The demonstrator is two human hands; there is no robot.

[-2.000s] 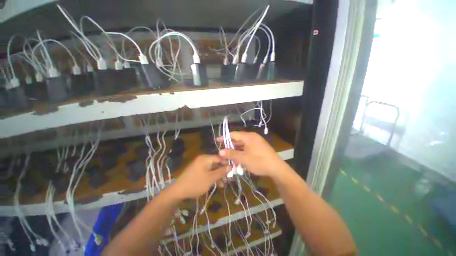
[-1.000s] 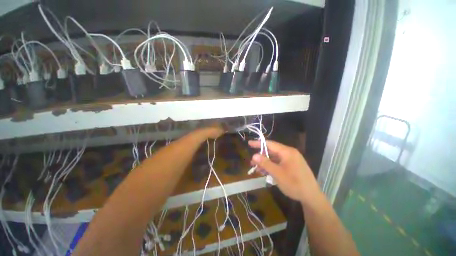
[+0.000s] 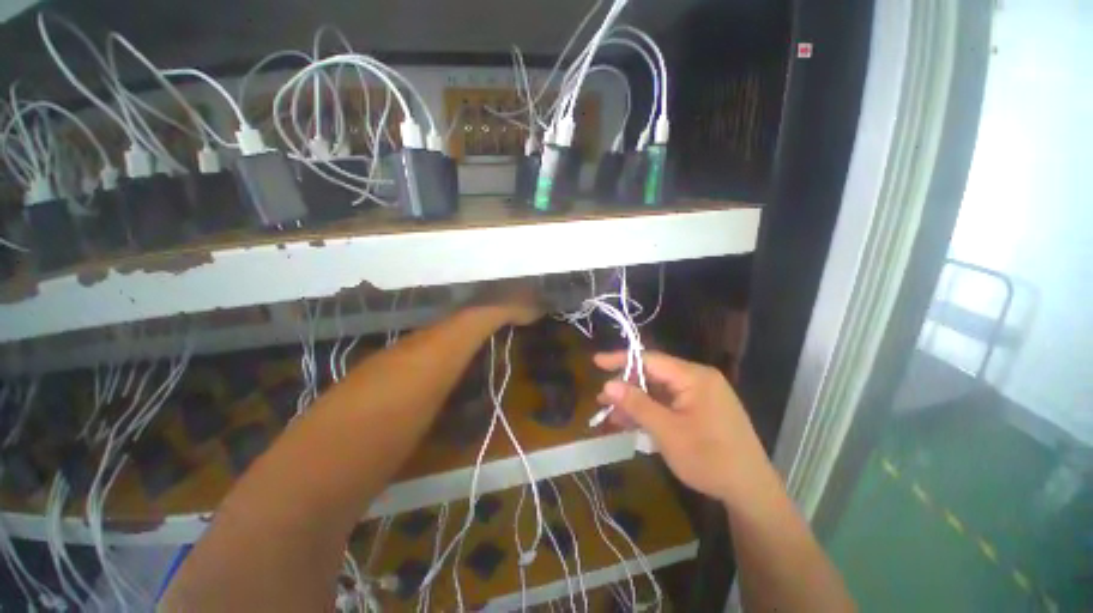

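Note:
My right hand (image 3: 677,413) holds a small bunch of white charging cables (image 3: 628,329) in front of the middle shelf, near its right end. Small white plugs stick out below the fingers. My left hand (image 3: 521,309) reaches under the upper shelf's edge; its fingers are dark and blurred among the cables, so its grip is hidden. Two more white cables (image 3: 495,407) hang crossed below my left wrist.
The upper shelf edge (image 3: 479,259) runs just above both hands, with black adapters (image 3: 426,183) and plugged cables on it. Lower shelf edges (image 3: 527,462) carry hanging cables. A pale door frame (image 3: 857,263) stands at the right, beside a green floor (image 3: 959,503).
My left hand has left the bunch and moved deeper under the upper shelf. My right hand has moved right with the cables. The view has shifted slightly.

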